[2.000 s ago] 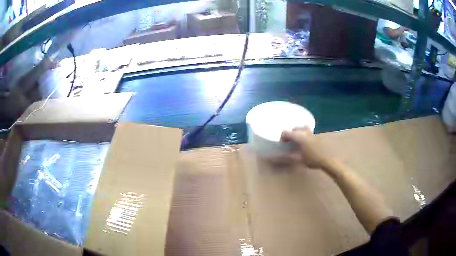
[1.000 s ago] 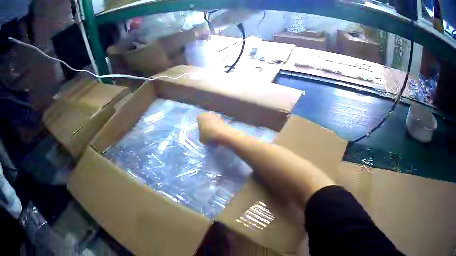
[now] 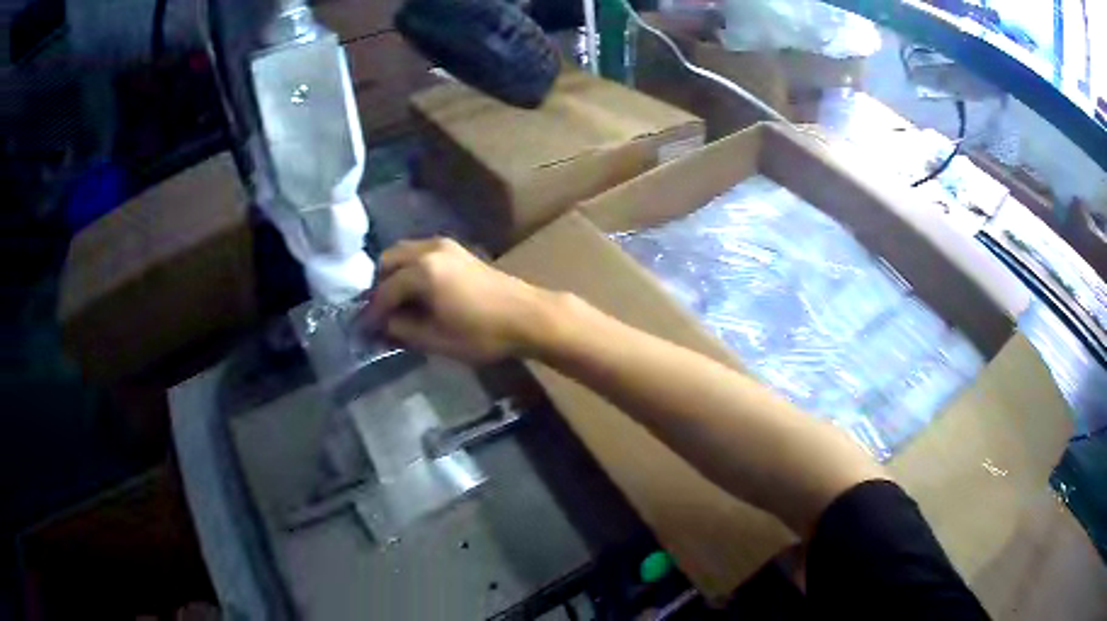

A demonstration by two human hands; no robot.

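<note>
My right hand (image 3: 443, 297) is beside the lower end of the pale press head (image 3: 313, 134), above the back of the fixture. Its fingers are bent together; a glassy shape shows by them, but I cannot tell if they hold it. The silvery fixture (image 3: 407, 443) sits bare on the grey base plate (image 3: 486, 552), with a clamp bar (image 3: 476, 427) on its right. A small skin-coloured patch at the bottom left edge may be my left hand, but it is too cut off to tell.
An open carton (image 3: 680, 455) of shiny clear parts (image 3: 789, 303) stands right of the machine, under my forearm. A closed carton (image 3: 546, 134) and a black ribbed oval (image 3: 486, 49) are behind. Another carton (image 3: 158, 261) is at left. A green button (image 3: 656, 567) is at the base's front right.
The view has swung left from the bench to the machine. My right hand has left the white container on the bench, passed over the clear parts, and is now by the press head.
</note>
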